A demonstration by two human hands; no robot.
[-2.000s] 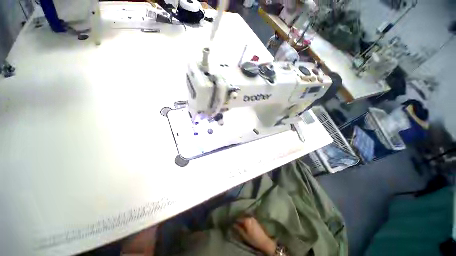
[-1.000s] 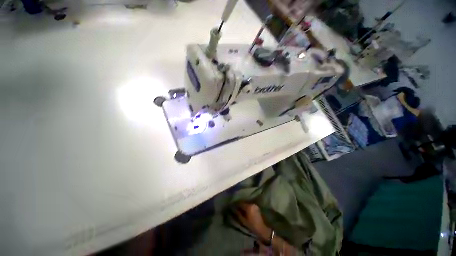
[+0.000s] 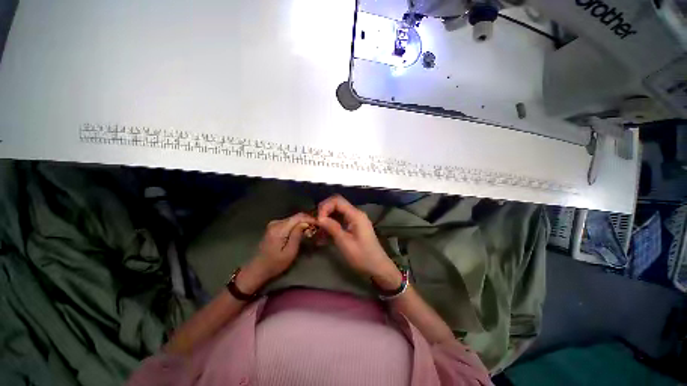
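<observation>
My left hand (image 3: 280,243) and my right hand (image 3: 357,240) meet over my lap, below the table's front edge. Their fingertips pinch a tiny shiny, yellowish thing (image 3: 309,231); it is too small to name and partly hidden by the fingers. A thin dark line like a thread or slim tool shows by my left fingers. Green cloth (image 3: 467,264) lies over my lap under both hands. More green cloth (image 3: 60,279) is heaped at the left.
The white table (image 3: 188,83) with a printed ruler scale (image 3: 226,148) lies in front. The sewing machine (image 3: 603,53) stands at upper right, its needle area (image 3: 403,45) brightly lit. Baskets (image 3: 578,235) with blue cloth stand at right. A dark green surface (image 3: 587,367) is at lower right.
The view has turned down to my lap, and the machine has shifted to upper right. Both hands now show clearly together; before, one hand lay on the green cloth and the other was barely visible.
</observation>
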